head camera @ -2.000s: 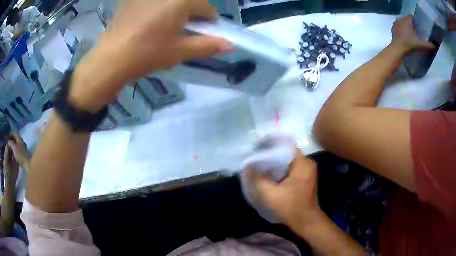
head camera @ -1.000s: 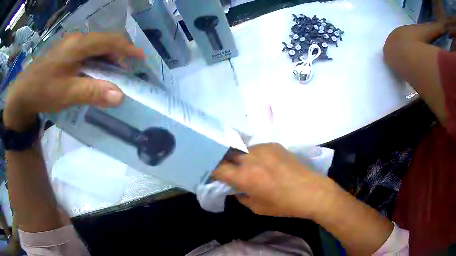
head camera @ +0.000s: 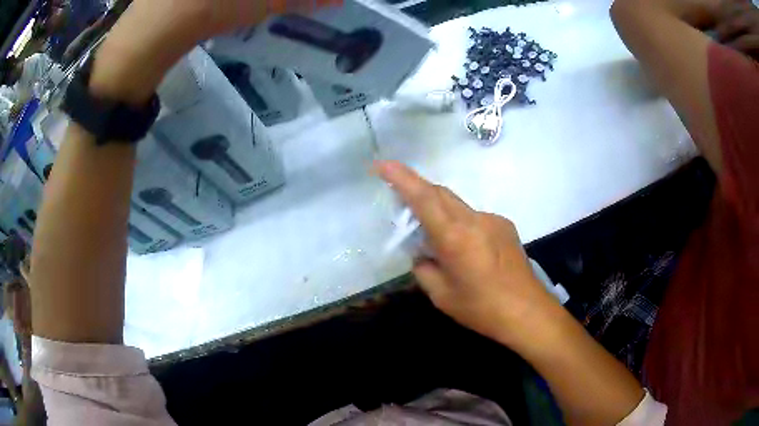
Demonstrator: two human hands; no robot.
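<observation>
My left hand [head camera: 195, 29] is partly cut off by the top edge and is closed on a pale grey-blue retail box [head camera: 379, 71]. The box is held tilted at the top centre, with its printed dark fan picture facing me. Its upper end is out of frame. My right hand [head camera: 470, 258] is below it over the front edge of the white table [head camera: 333, 241], away from the box. Its fingers are stretched out and the thumb is apart. A small blurred white patch shows beside the fingers; I cannot tell what it is.
Several printed boxes [head camera: 220, 154] stand in rows at the left and behind the held box. A pile of small dark parts [head camera: 508, 62] lies at the back right, with a coiled white cable [head camera: 491, 116] beside it. Another person's bare arm and red sleeve [head camera: 707, 125] are at the right.
The held box has gone from low left up to the top centre with my left hand. My right hand has come away from its open end. Printed boxes now show at the left.
</observation>
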